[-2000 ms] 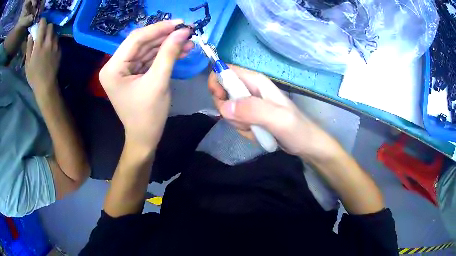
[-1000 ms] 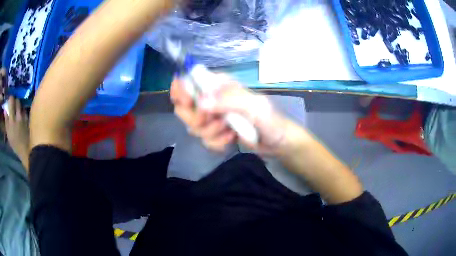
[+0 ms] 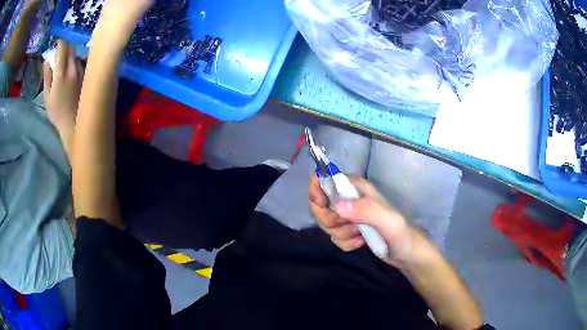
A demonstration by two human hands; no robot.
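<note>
My right hand [image 3: 360,216] holds the side cutters [image 3: 341,184] above my lap, with the silver jaws pointing up and forward. The white handles have blue collars. My left hand [image 3: 125,9] is at the top edge of the picture over the left blue tray [image 3: 241,103]; its fingers are cut off by the edge, so what they hold is hidden. Black plastic parts [image 3: 154,35] lie heaped in this tray, with a few pieces [image 3: 198,55] apart from the heap.
A clear plastic bag [image 3: 380,80] with black pieces lies on the blue-green bench [image 3: 315,84]. Beside it are a white sheet [image 3: 486,129] and the right blue tray [image 3: 566,180] with black parts. Another person's hand [image 3: 63,80] is at left. Red stools [image 3: 531,235] stand below the bench.
My left hand has moved from over the bag to the left tray. My right hand has moved down and right with the cutters. The view has swung left.
</note>
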